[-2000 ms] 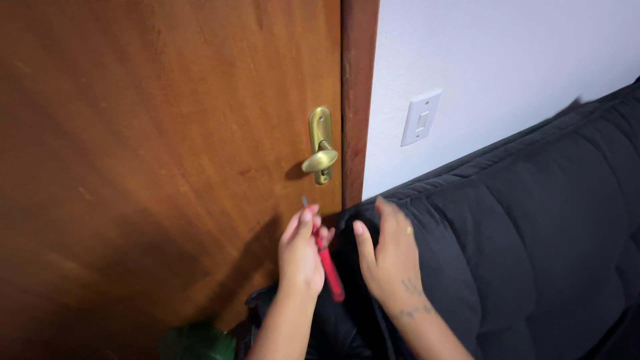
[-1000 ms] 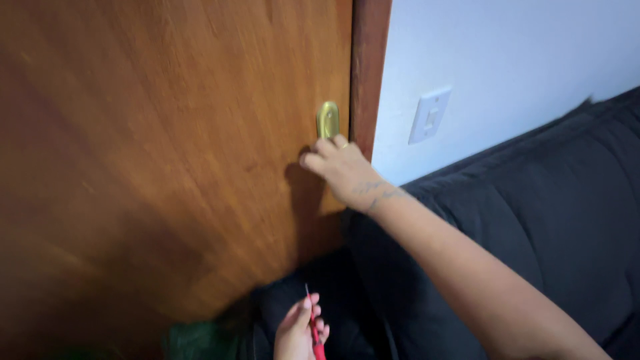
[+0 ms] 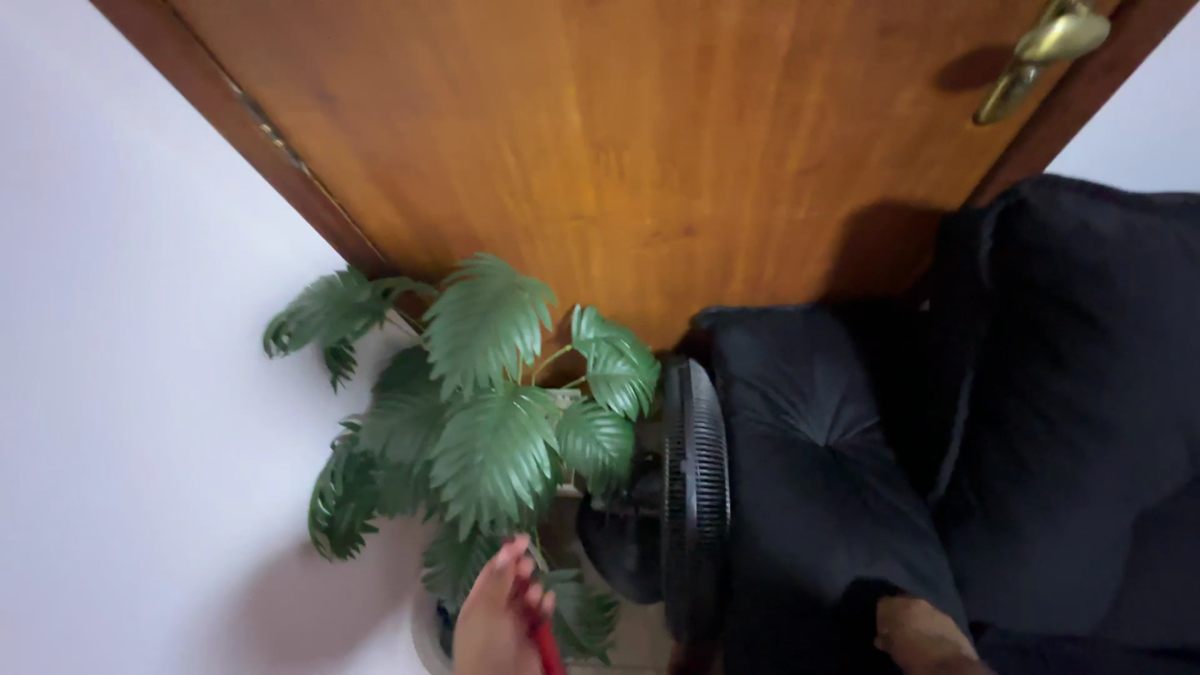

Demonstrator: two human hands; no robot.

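My left hand (image 3: 497, 614) is at the bottom, below the plant leaves, with its fingers around the red handle of a screwdriver (image 3: 542, 637). My right hand (image 3: 919, 633) is low at the right, over the black sofa; only part of it shows, blurred, and its fingers are hard to make out. A wooden door (image 3: 656, 169) with a brass handle (image 3: 1059, 42) fills the top, well above both hands.
A green leafy plant (image 3: 492, 450) in a pale pot (image 3: 427, 628) stands by the white wall (image 3: 122, 375). Beside it is a black fan (image 3: 696, 478), close to the black cushioned sofa (image 3: 825, 450). Door hinges (image 3: 272, 136) show at upper left.
My right hand has left the brass door handle and is now low over the sofa. My left hand keeps hold of the screwdriver. The view has swung left and down, showing the plant and fan.
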